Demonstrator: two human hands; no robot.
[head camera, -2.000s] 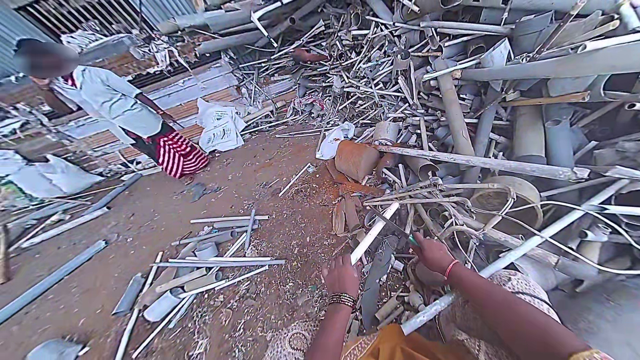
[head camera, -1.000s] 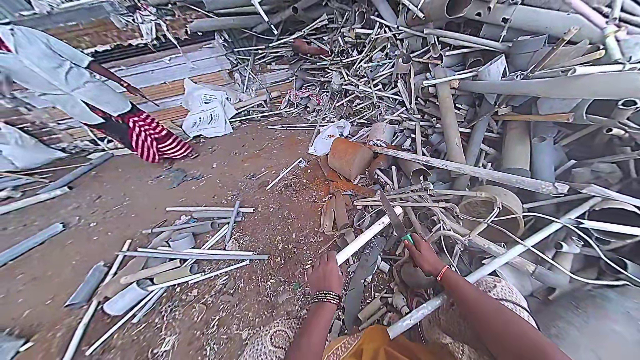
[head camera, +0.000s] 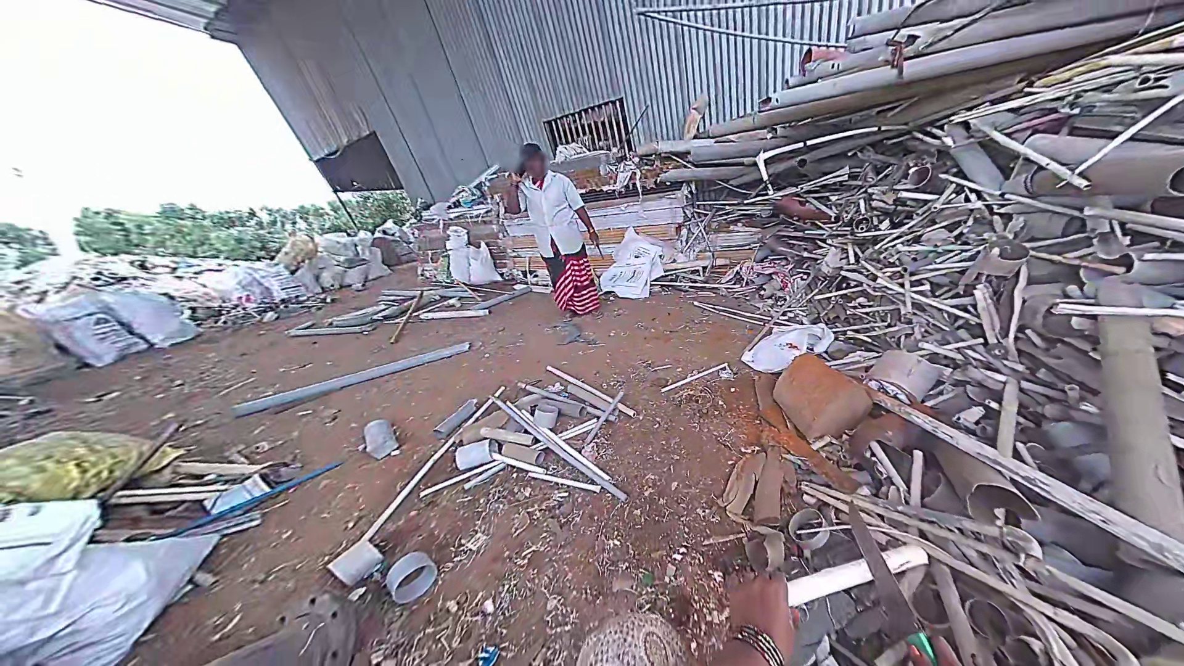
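Observation:
At the lower right of the head view, my left hand (head camera: 760, 606), with bangles at the wrist, is closed on the near end of a white plastic pipe (head camera: 856, 575). My right hand (head camera: 936, 652) shows only in part at the bottom edge, around the green handle of a blade tool (head camera: 883, 578), perhaps a knife or saw. Its long, dull blade points up and left and crosses the white pipe near its far end; whether they touch cannot be told. A rust-brown container (head camera: 821, 396) lies tilted beyond the hands.
A large heap of scrap pipes (head camera: 1138, 416) fills the right side. Cut pipe pieces (head camera: 546, 435) lie on the dirt ahead. A person (head camera: 555, 227) stands farther back near white sacks (head camera: 634, 264). A short pipe ring (head camera: 411, 578) and white sheeting (head camera: 102, 592) are at left.
The view has swung up and left, showing the shed wall and sky. The white pipe stays in my left hand and the green-handled tool in my right.

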